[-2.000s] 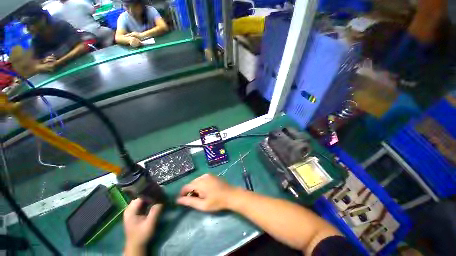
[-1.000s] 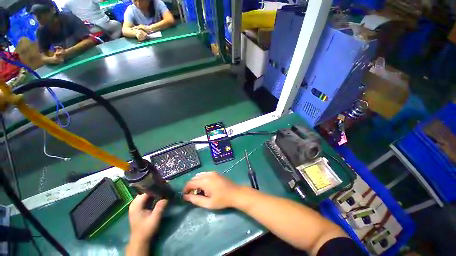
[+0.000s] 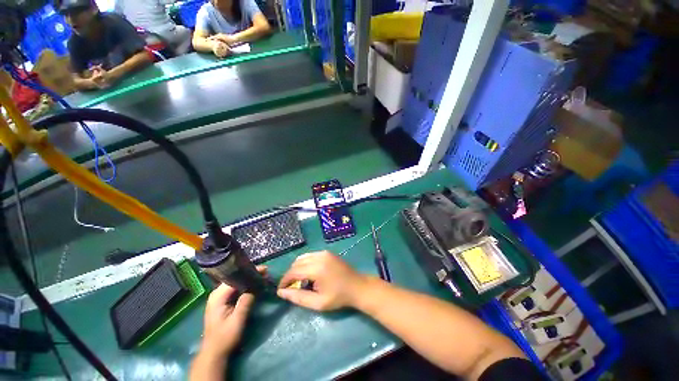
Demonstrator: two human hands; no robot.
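Observation:
The dark electric screwdriver (image 3: 232, 266) hangs tilted from an orange strap and a thick black cord, its lower end pointing down to the right. My left hand (image 3: 225, 316) is around its lower part, fingers partly hidden behind it. My right hand (image 3: 319, 281) is just right of the driver's tip and pinches a small part with a yellow spot (image 3: 301, 285). The fingers hide most of that part, and its contact with the tip is not clear.
The screw tray (image 3: 269, 237) lies behind the driver, a phone (image 3: 333, 211) right of it. A black ribbed block (image 3: 151, 301) is at left. A pen-like tool (image 3: 381, 254), soldering stand (image 3: 454, 223) and blue bin (image 3: 607, 327) are at right. Two people sit across the line.
The whole view has shifted, so the bench things sit a little farther right in the picture. Both hands stay at the driver with much the same hold.

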